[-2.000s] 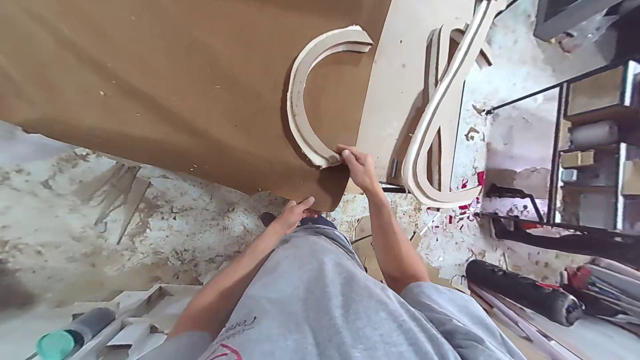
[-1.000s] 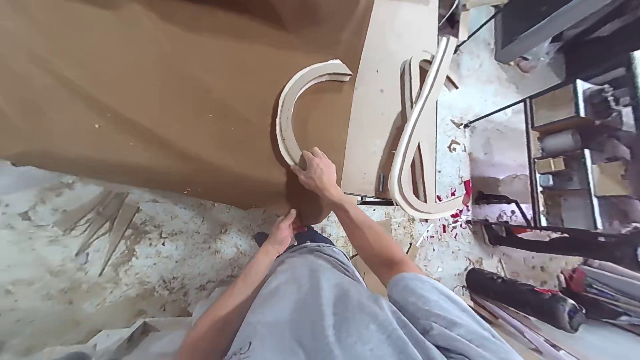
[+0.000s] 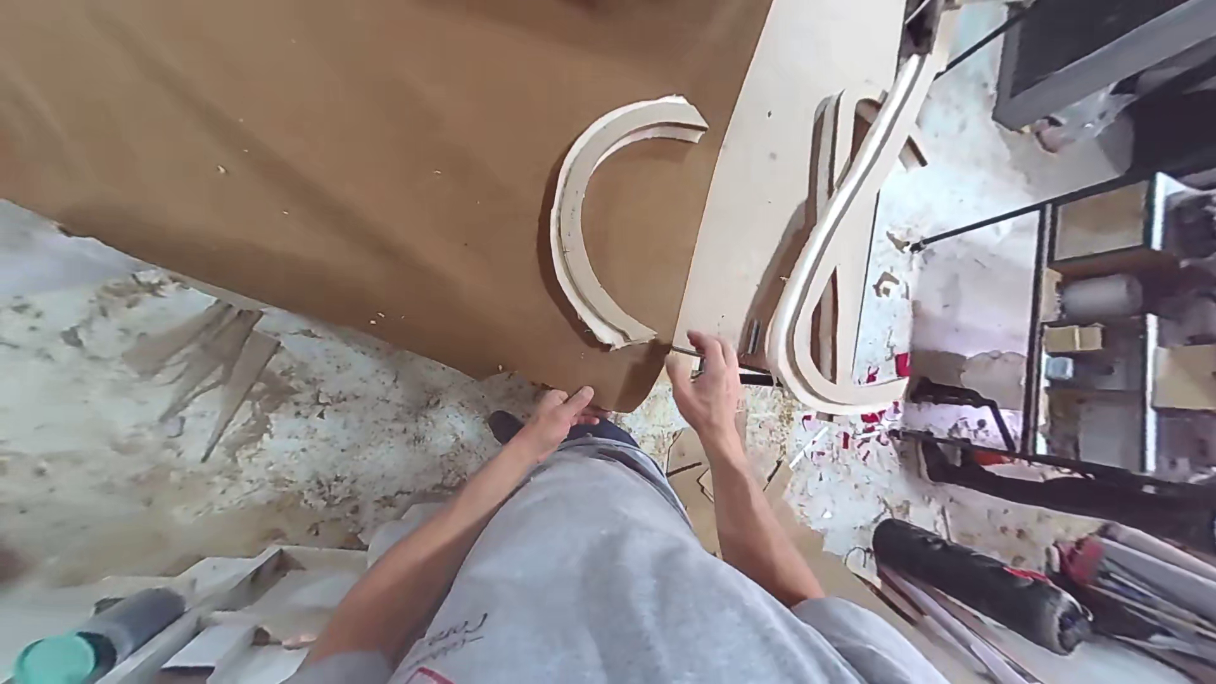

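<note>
A large brown sheet (image 3: 380, 171), fabric or similar, covers most of the table, and its near edge hangs over. My left hand (image 3: 559, 418) pinches that edge close to my waist. To its right, my right hand (image 3: 708, 380) is raised at the sheet's corner, fingers curled near a thin dark object; whether it grips this cannot be told. A C-shaped curved piece (image 3: 575, 228) with rough pale edges lies on the sheet. Longer curved pale pieces (image 3: 807, 275) cross one another on the bare pale board (image 3: 750, 190) to the right.
Beyond the board stands a metal-framed shelf (image 3: 1102, 285) holding rolls and boxes. A black roll (image 3: 978, 579) lies at the lower right. Scraps (image 3: 223, 366) litter the floor at left. A bottle with a green cap (image 3: 57, 655) is at lower left.
My right hand has come off the C-shaped piece and moved right to the sheet's corner. My left hand stays at the near edge.
</note>
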